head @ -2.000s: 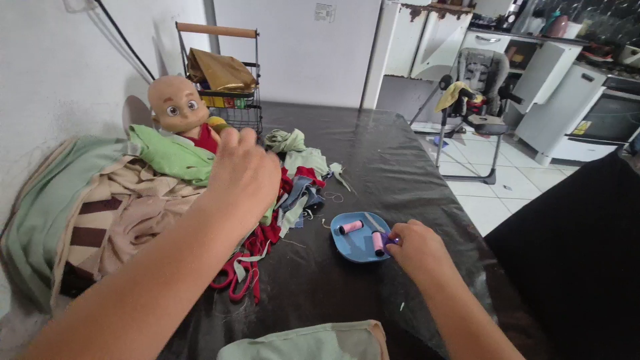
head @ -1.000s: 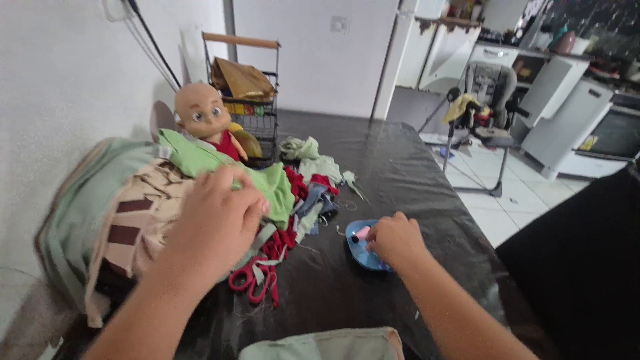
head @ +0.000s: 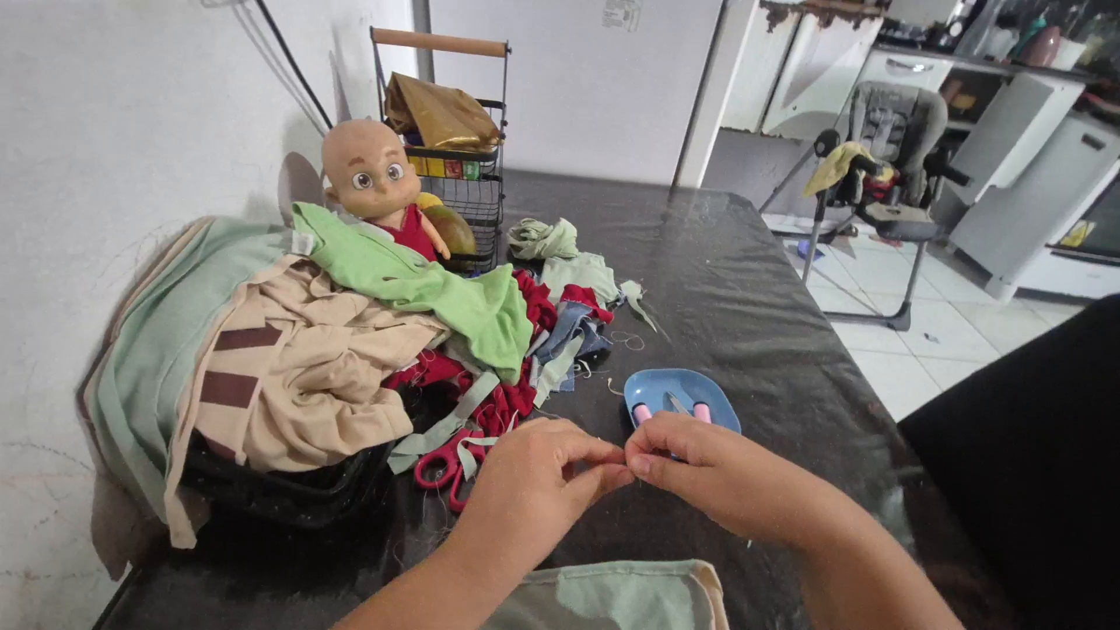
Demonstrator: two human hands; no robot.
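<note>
My left hand (head: 556, 468) and my right hand (head: 700, 464) meet fingertip to fingertip over the dark table cover. Both pinch at something too small to make out. Just beyond my right hand is a blue dish (head: 700, 385) with pink thread spools (head: 702, 411) and a small metal-bladed tool (head: 675, 403), partly hidden by that hand. Red-handled scissors (head: 451, 464) lie left of my left hand, partly under fabric scraps (head: 569, 332). A pale green cloth with a beige edge (head: 630, 595) lies below my wrists.
A black basket (head: 297, 490) at the left holds beige and green fabric (head: 324, 350). A bald doll (head: 372, 175) sits behind a bright green cloth (head: 420, 284). Behind it stands a wire rack (head: 472, 192) with a wooden handle. Beyond the table is a high chair (head: 892, 166).
My left hand has moved from in front of the green cloth toward the right. My right hand has come off the blue dish, and the two hands now meet.
</note>
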